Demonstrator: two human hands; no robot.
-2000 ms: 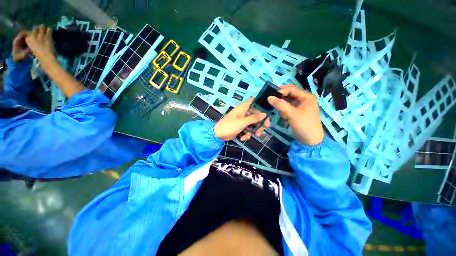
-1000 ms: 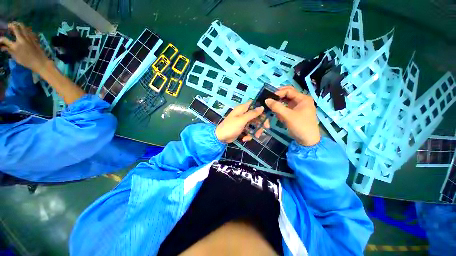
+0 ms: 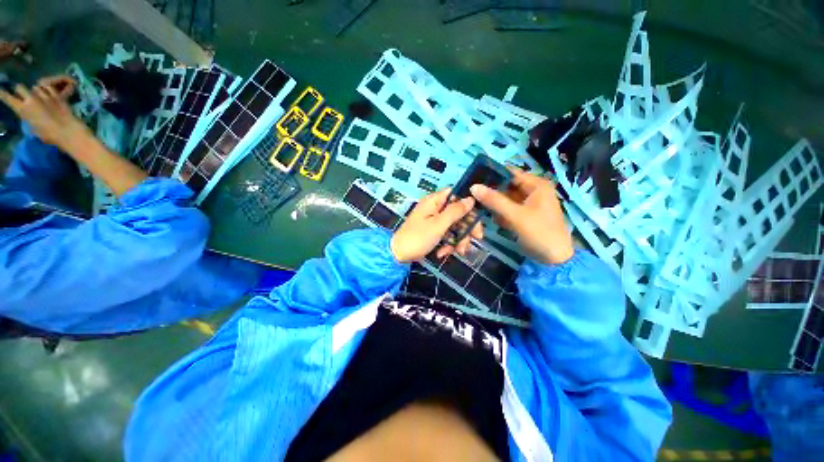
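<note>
A small dark frame (image 3: pixel 483 173) is held between my two hands above the table, tilted, with a black area on its upper part. My left hand (image 3: pixel 432 226) holds its lower left side, thumb on top and fingers under it. My right hand (image 3: pixel 533 214) holds its upper right side, thumb pressed on its face. Whether the black area is a separate piece cannot be told. A sheet with black rectangles (image 3: pixel 479 271) lies under my hands at the table's near edge.
Pale blue empty liners (image 3: pixel 673 235) are heaped to the right, with a crumpled black clump (image 3: pixel 592 162). Yellow-edged frames (image 3: pixel 314 163) and dark frames (image 3: pixel 262 197) lie left. Another person's hand (image 3: pixel 45 108) is at far left, near more black-rectangle sheets (image 3: pixel 237 122).
My right thumb has shifted slightly left and down over the dark frame. The dark frames at the far edge have moved. The other person's hand has moved down and a little right.
</note>
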